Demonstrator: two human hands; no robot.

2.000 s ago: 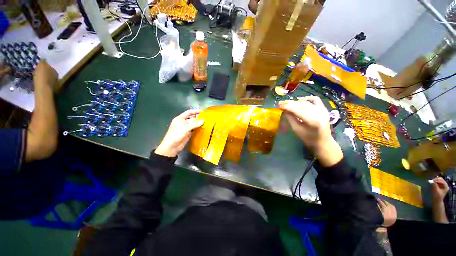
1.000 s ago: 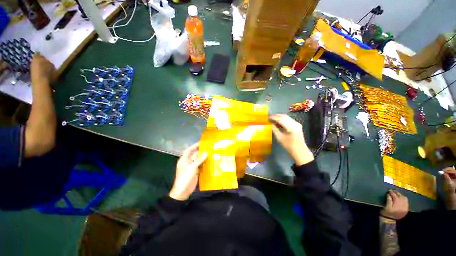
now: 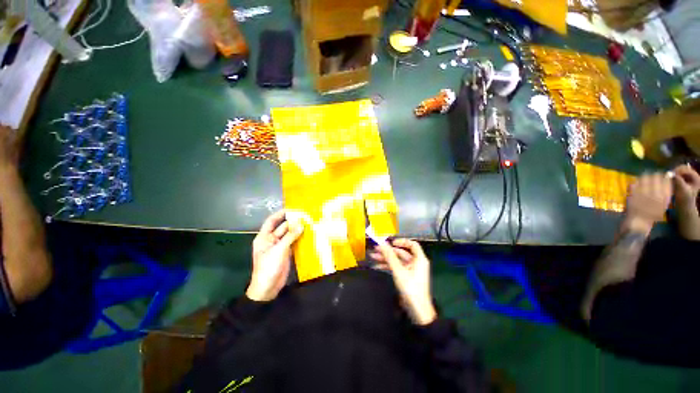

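Shiny yellow-orange sheets (image 3: 330,165) lie partly on the green bench top and hang over its front edge, overlapping, with separate strips at the lower end. My left hand (image 3: 272,253) grips the sheets' lower left edge between thumb and fingers. My right hand (image 3: 405,270) is at the lower right strip, with a small white piece at its fingertips; whether it grips the strip too is unclear. A bundle of red-orange wire leads (image 3: 249,140) with white ends lies just left of the sheets.
The soldering station (image 3: 483,127) with cords stands right. A blue PCB panel (image 3: 94,157) lies left. Cardboard box (image 3: 341,46), dark phone-like slab (image 3: 275,58), bottle and plastic bag are behind. More yellow-orange sheets (image 3: 576,80) lie far right. People's arms show at both sides.
The sheets moved from being held up in both hands to lying partly on the bench. My right hand moved from their upper right to the lower right. The view shifted right and down.
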